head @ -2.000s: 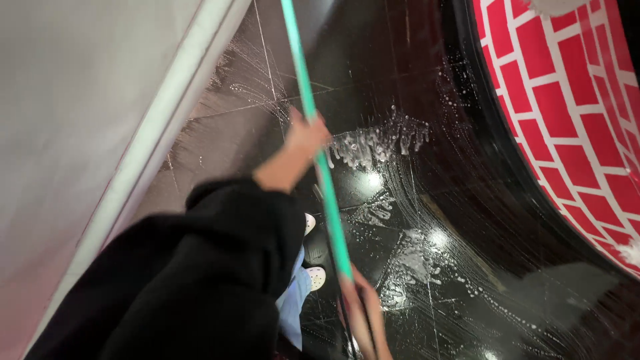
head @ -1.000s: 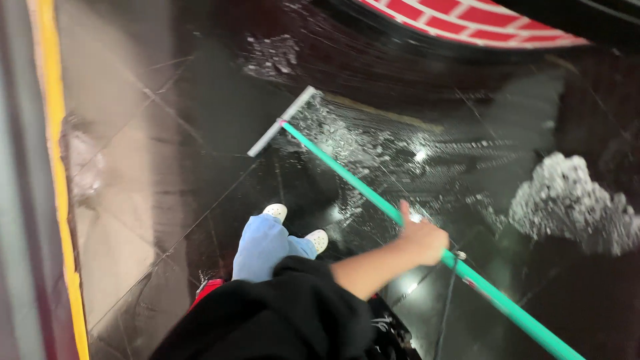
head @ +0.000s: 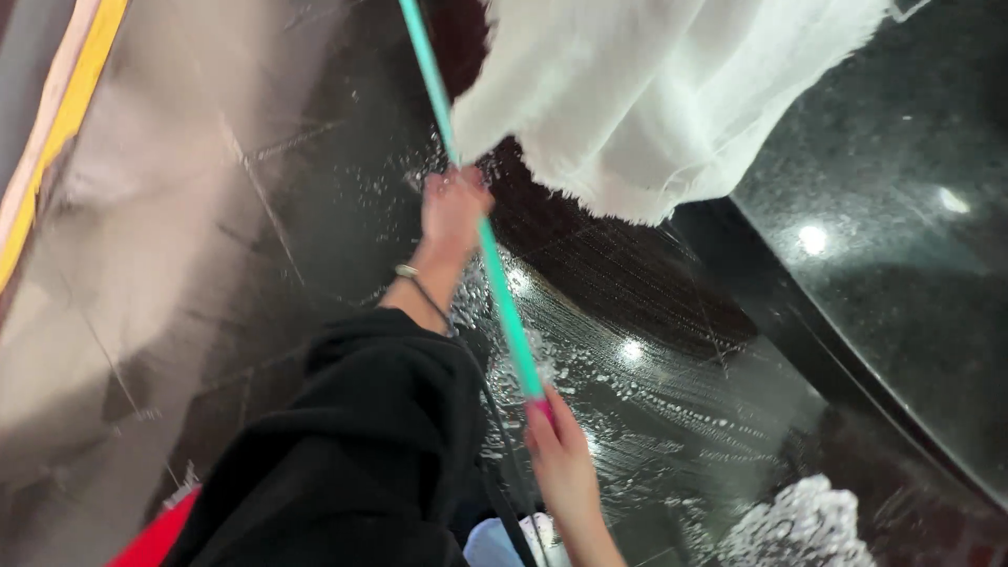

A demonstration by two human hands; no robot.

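Observation:
A green pole [head: 504, 307] with a pink end slants down through the middle of the view. My left hand [head: 455, 206], with a band at its wrist and a black sleeve, is closed around the pole's middle. Lower down, my right hand [head: 561, 449] grips the pole at its pink part. The pole's far end lies outside the frame. Under it the dark tiled floor [head: 614, 276] is wet, with streaks and suds near both hands.
A white cloth with a frayed edge [head: 630, 118] hangs at the upper right, beside a black raised edge [head: 819, 339]. A heap of white foam [head: 799, 528] lies at the lower right. A yellow strip [head: 75, 102] runs along the left.
One second ago the squeegee head at the pole's end lay on the floor in view; now it is out of frame. The view has shifted, and the white cloth has come in.

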